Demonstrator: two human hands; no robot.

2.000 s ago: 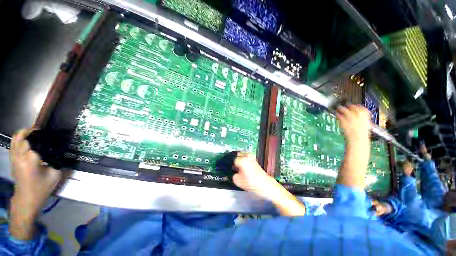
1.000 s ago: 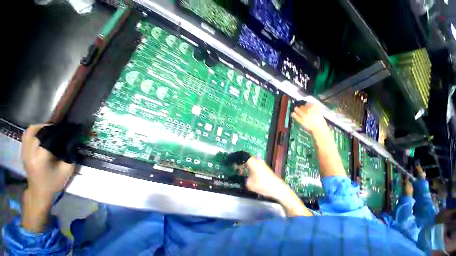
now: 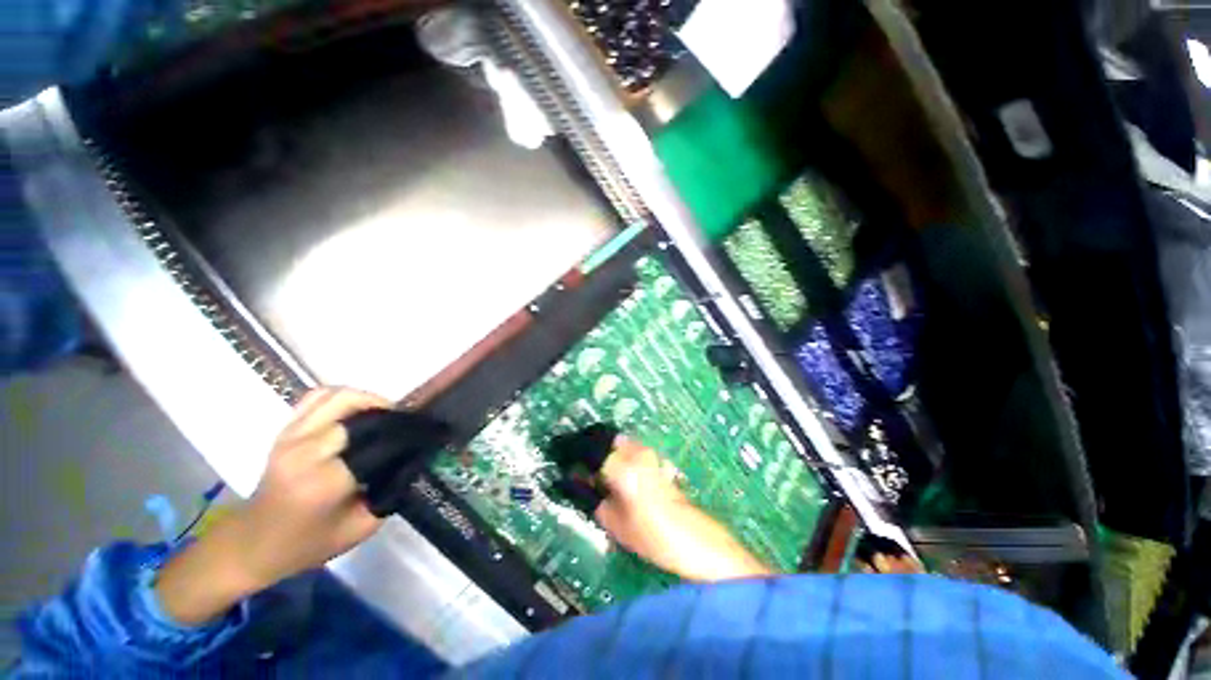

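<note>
A green printed circuit board [image 3: 724,458] lies in a black wave-solder pallet [image 3: 511,359] with a reddish-brown crossbar [image 3: 485,352] along its far left edge. My left hand [image 3: 325,485], with black fingertip coverings, rests on the pallet's near left corner; its fingertips are hidden. My right hand [image 3: 631,492], also with black finger coverings, is over the left part of the board, fingers bent down and close together. Whether it holds a small component cannot be seen.
Silver conveyor rails [image 3: 199,385] with chain run on both sides. A shiny metal surface [image 3: 399,253] lies beyond the crossbar. Behind the far rail are bins of pale green parts [image 3: 764,272], blue parts [image 3: 830,379] and dark round parts [image 3: 624,40]. Another person's hand shows [image 3: 890,558].
The view has swung left, showing more metal surface and bins. My right hand has moved from the board's near edge inward and to the left. My left hand is still at the pallet corner.
</note>
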